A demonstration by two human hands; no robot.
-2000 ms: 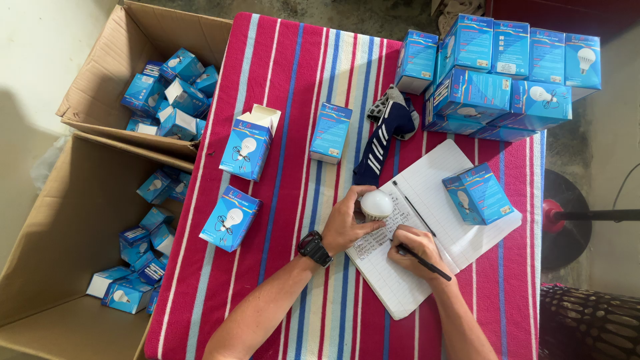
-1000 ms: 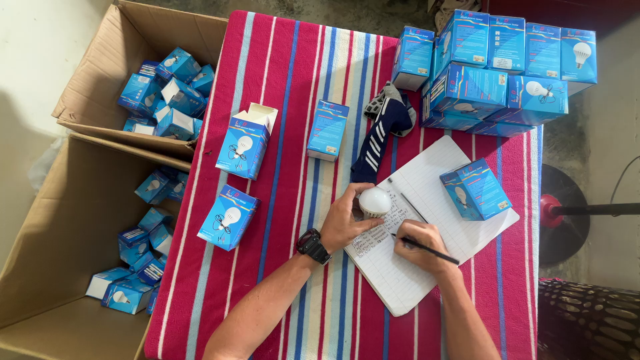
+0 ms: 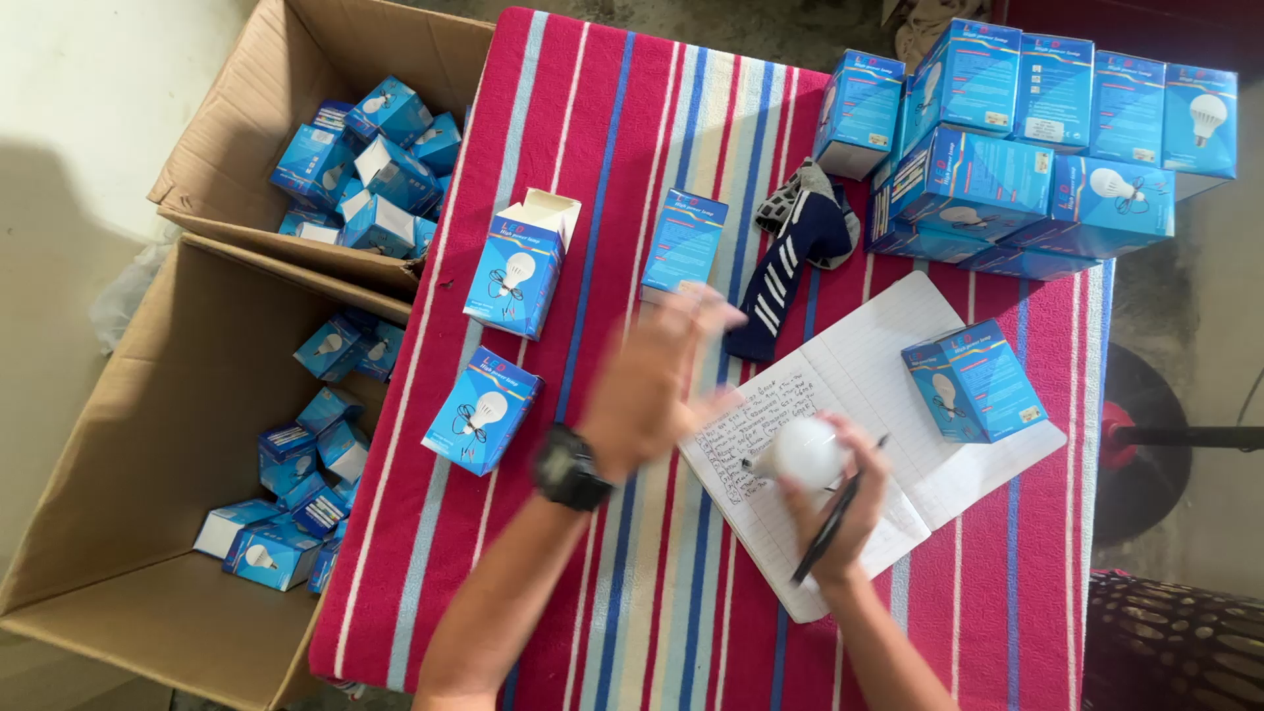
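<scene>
My right hand [image 3: 839, 504] holds a white LED bulb [image 3: 810, 454] and a black pen [image 3: 828, 533] over the open notebook [image 3: 913, 474], whose left page bears handwriting. My left hand [image 3: 657, 385], blurred and with fingers spread, is empty above the striped cloth, near the lower end of an upright blue bulb box [image 3: 683, 242]. A dark watch is on that wrist. Left of it stand a blue box with raised flaps [image 3: 518, 265] and another blue box [image 3: 483, 410]. One more bulb box [image 3: 973, 383] rests on the notebook's right page.
Stacked blue bulb boxes [image 3: 973, 178] fill the table's back right corner. Beside them lies a navy striped sock-like cloth [image 3: 785, 276]. Two open cardboard cartons [image 3: 118, 474] holding many blue boxes stand left of the table. A round black base with a pole [image 3: 1136, 444] is at the right.
My left hand has let go of the bulb and moved up and left toward the boxes. The bulb is now in my right hand, together with the pen, which was writing on the page before.
</scene>
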